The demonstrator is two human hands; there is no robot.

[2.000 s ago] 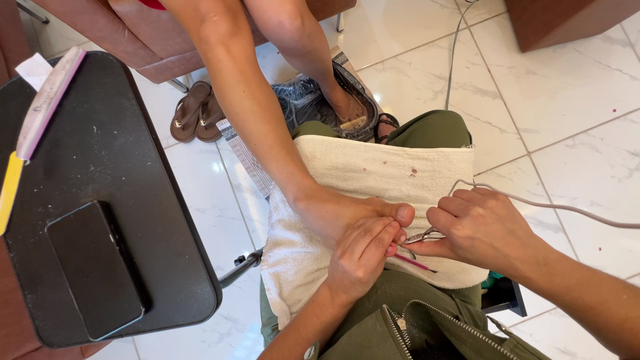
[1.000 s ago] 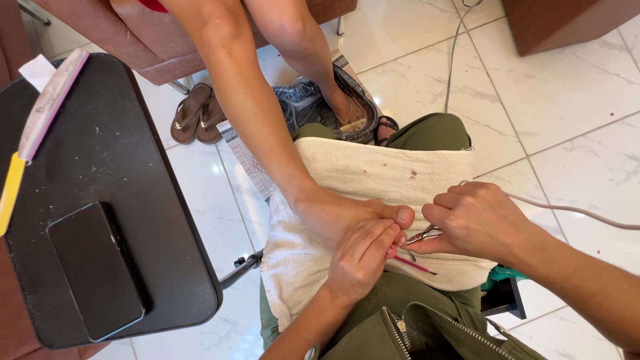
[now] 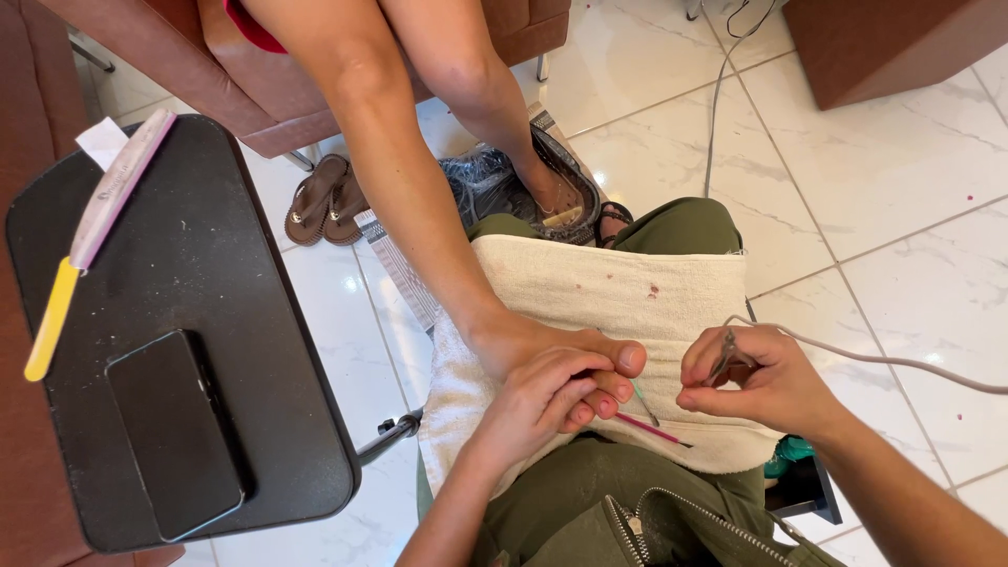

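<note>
Another person's bare foot [image 3: 512, 339] rests on a cream towel [image 3: 622, 276] across my lap. My left hand [image 3: 543, 398] is wrapped around its toes, some of which show short nails. To the right of the toes, apart from them, my right hand [image 3: 752, 374] holds metal cuticle nippers [image 3: 726, 361] between thumb and fingers. A slim pink-handled tool [image 3: 652, 428] and a thin tool with a green handle [image 3: 646, 403] lie on the towel beside the toes. Small reddish specks mark the towel.
A black tray table [image 3: 260, 315] at left holds a black phone [image 3: 177, 437], a nail file [image 3: 118, 185] and a yellow file [image 3: 51, 319]. The person's other foot is in a plastic-lined basin [image 3: 563, 157]. Brown flip-flops [image 3: 315, 201] and a grey cable [image 3: 882, 358] lie nearby.
My right hand has moved right, away from the toes, with the nippers still in it. My left hand stays on the foot.
</note>
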